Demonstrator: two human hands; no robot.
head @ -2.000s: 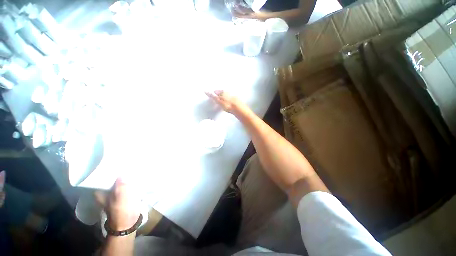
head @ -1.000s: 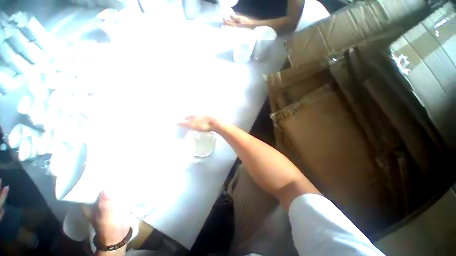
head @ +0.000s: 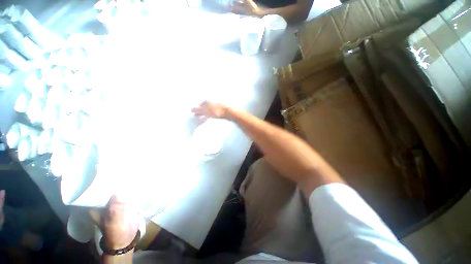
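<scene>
My right hand (head: 210,110) is blurred over the glaring white table, fingers extended, just above a white cup (head: 210,143) near the table edge. No held thing shows in it. My left hand (head: 118,220), with a dark bracelet, is at the near edge of the table beside a large white open-mouthed shape (head: 78,178). Glare hides its fingertips and whether it grips anything. White rounded cups (head: 80,225) show just left of that hand.
Two white cups (head: 251,43) stand near the far right table edge (head: 266,95). Many white cup stacks (head: 23,147) lie at the left. Another person's hand (head: 248,7) is at the top. Brown cartons (head: 341,124) fill the right side.
My right hand moved left and nearer, then a little away from me again, uncovering more around the cup. My left hand stays at the near table edge. The view has shifted slightly.
</scene>
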